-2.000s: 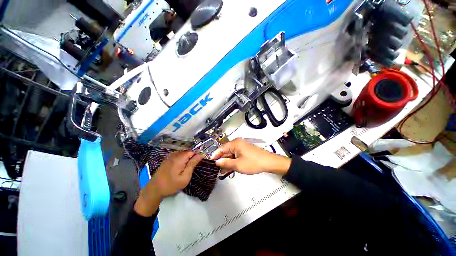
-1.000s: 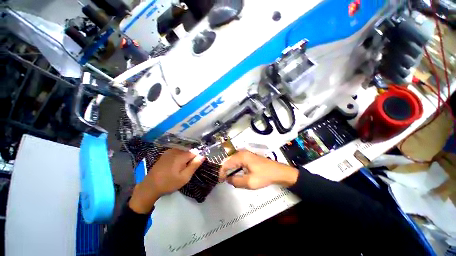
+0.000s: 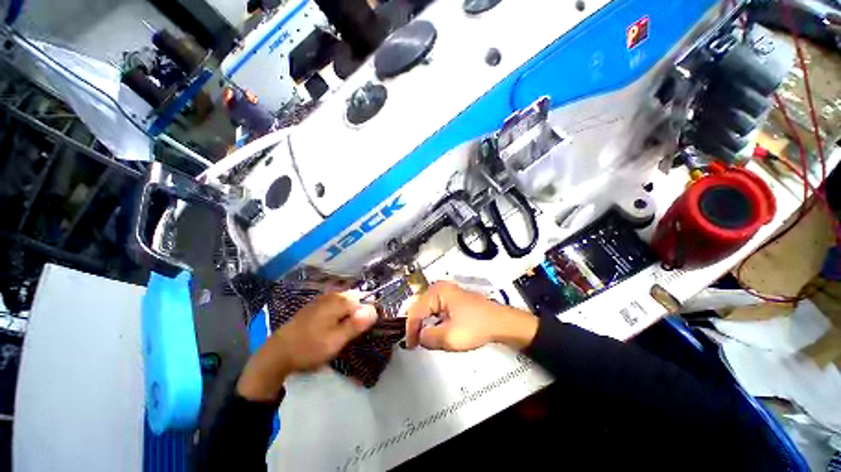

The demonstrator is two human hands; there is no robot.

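A dark striped knit fabric [image 3: 367, 356] lies on the white machine bed below the needle area [image 3: 392, 281] of a white and blue JACK sewing machine [image 3: 369, 198]. More of the fabric runs off at the left. My left hand [image 3: 323, 330] pinches the fabric just left of the needle area. My right hand [image 3: 461, 318] is closed at the fabric's right end, with a small dark, thin item partly showing at its fingers; I cannot tell what it is. The fabric edge between the hands is partly hidden by the fingers.
Black-handled scissors [image 3: 503, 226] rest by the machine. A lit smartphone [image 3: 586, 263] and a red cylinder [image 3: 715, 217] stand to the right. A light-blue holder [image 3: 172, 355] is at left. Red threads [image 3: 810, 120] hang at far right. A blue crate edge [image 3: 728, 387] is lower right.
My right hand has moved slightly right, away from the needle area, and its fingers have curled in. My left hand stays at the fabric. The camera view has shifted a little.
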